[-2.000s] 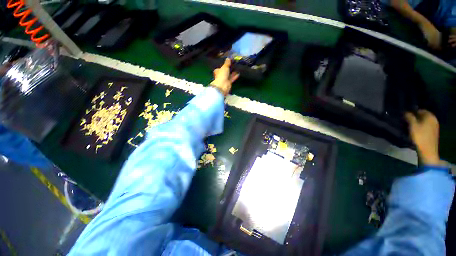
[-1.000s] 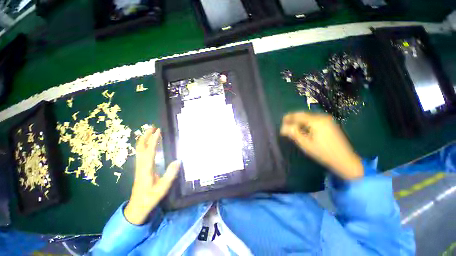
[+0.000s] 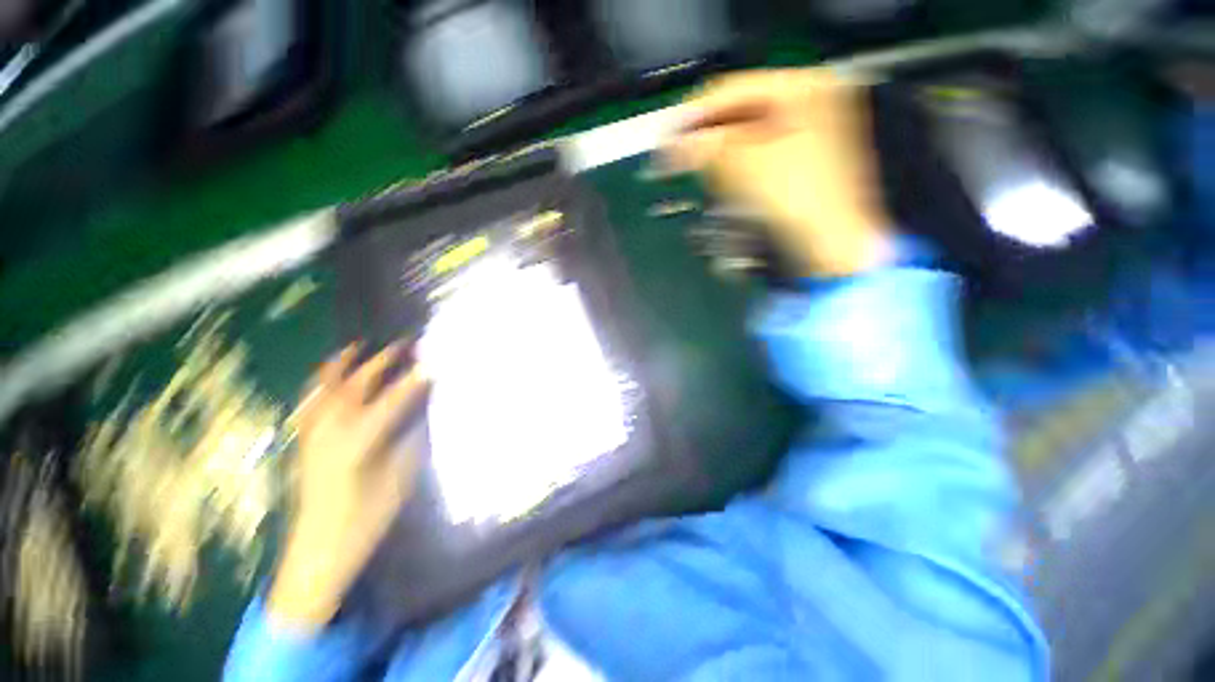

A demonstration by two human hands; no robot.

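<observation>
The opened tablet point(image 3: 526, 400) lies in its black tray point(image 3: 466, 200) in front of me, with a glaring white lower area and a blurred board with a yellow patch at its top. My left hand point(image 3: 349, 446) is at the tray's left edge, fingers towards the tablet; whether it grips anything is unclear. My right hand point(image 3: 786, 153) is raised over the pale strip at the far side, right of the tray, with fingers bent together; blur hides whether it holds anything. The whole picture is motion-blurred.
Loose cream pieces point(image 3: 187, 466) lie left of the tray, and a smaller tray of them point(image 3: 47, 566) is at the far left. Small dark parts point(image 3: 726, 240) show partly beside my right forearm. Another trayed tablet point(image 3: 1033, 207) is at right. More trayed tablets point(image 3: 480, 67) stand beyond the strip.
The view has tilted and blurred. My right hand has moved away from me, from beside the tray to the far strip, now covering much of the dark parts pile. My left hand stays by the tray's left edge.
</observation>
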